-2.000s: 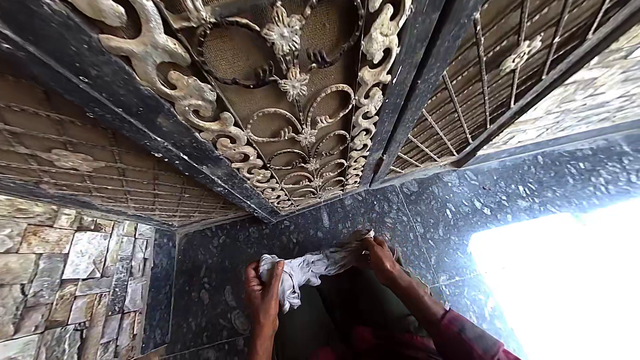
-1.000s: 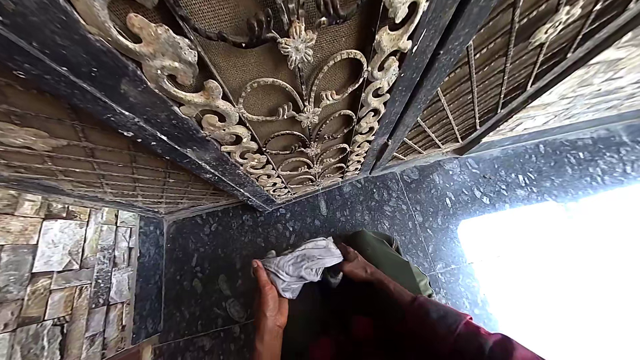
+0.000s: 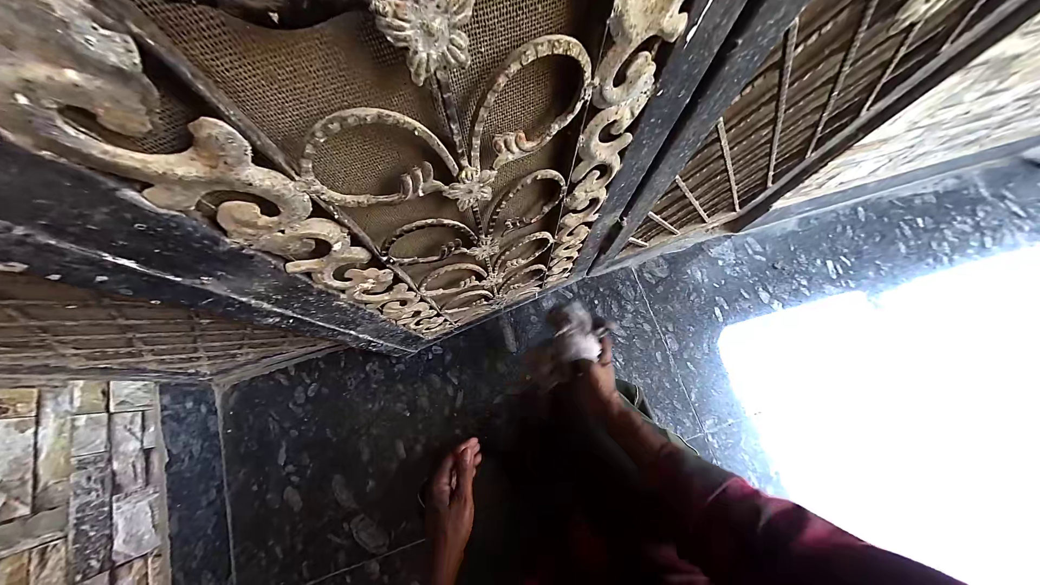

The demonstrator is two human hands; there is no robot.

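My right hand (image 3: pixel 595 375) is shut on a bunched grey-white cloth (image 3: pixel 577 333), blurred by motion. It is over the dark floor, just in front of the lower end of the ornate metal gate (image 3: pixel 479 195). Below and to the left, my left hand (image 3: pixel 455 475) holds nothing; its fingers lie close together, slightly bent, and touch nothing that I can see. The gate has cream, worn scrollwork and flowers, with brown woven mesh behind them and a black frame around.
Polished black speckled stone floor (image 3: pixel 341 455) runs below the gate. A stone-clad wall (image 3: pixel 89 487) stands at the lower left. Barred side panels (image 3: pixel 122 329) flank the gate. Bright glare (image 3: pixel 894 406) covers the right side.
Both hands were on the cloth; my left hand has let go and is now apart, lower down. The right hand has carried the cloth toward the gate's base. The view has moved nearer the gate.
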